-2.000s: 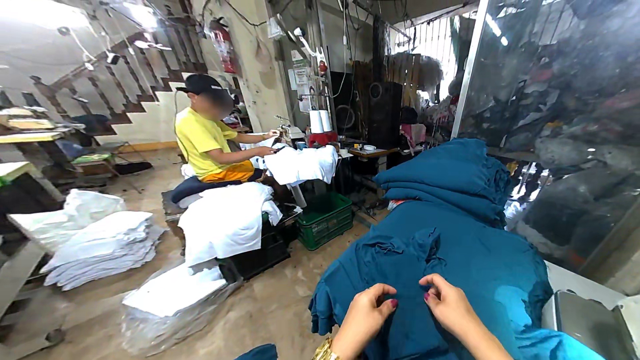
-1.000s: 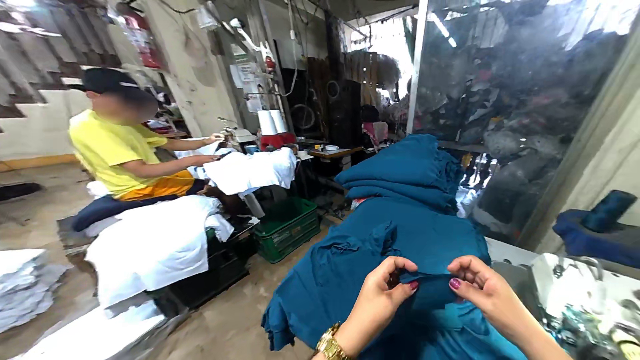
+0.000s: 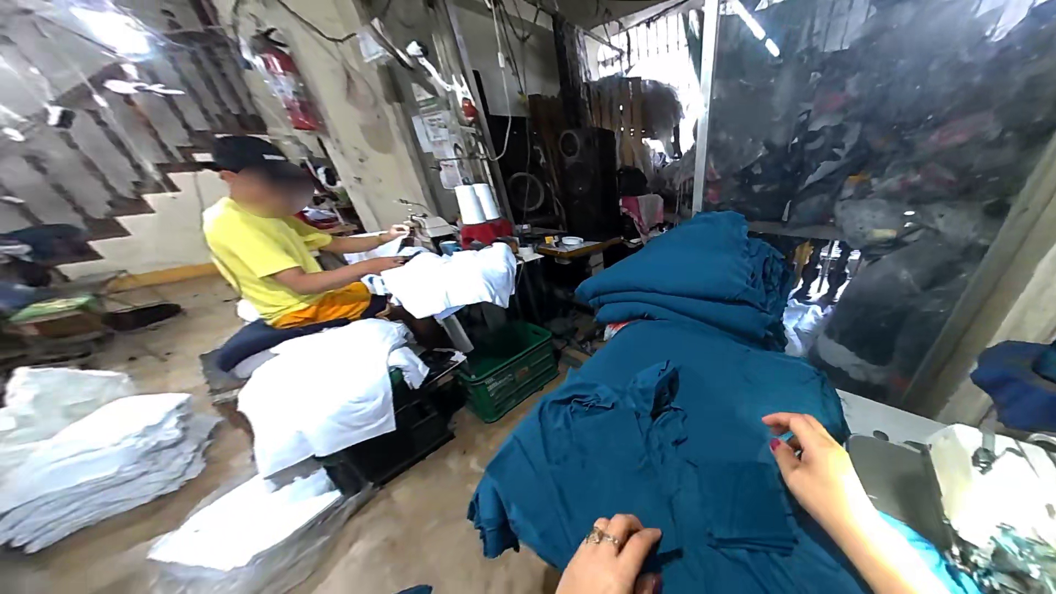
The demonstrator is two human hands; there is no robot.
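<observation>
Dark teal fabric (image 3: 594, 462) lies in a broad, rumpled pile before me, with a folded teal stack (image 3: 685, 272) at its far end. My left hand (image 3: 615, 553), wearing a ring, is at the pile's near edge with curled fingers; whether it pinches cloth is hidden. Above the right side of the pile is my right hand (image 3: 804, 454), thumb and fingers bent and apart, with nothing seen between them. A small folded teal piece (image 3: 751, 503) lies on the pile between the two hands.
At the right stands a white sewing machine (image 3: 990, 487). A person in a yellow shirt (image 3: 264, 256) sits at another machine, left, handling white cloth (image 3: 454, 280). Between us are a green plastic crate (image 3: 511, 371) and a black crate (image 3: 404, 445). White fabric stacks (image 3: 107, 454) lie on the floor.
My hands, close together over the teal cloth before, are now wide apart: the left near the front edge, the right farther right. The view has swung between frames.
</observation>
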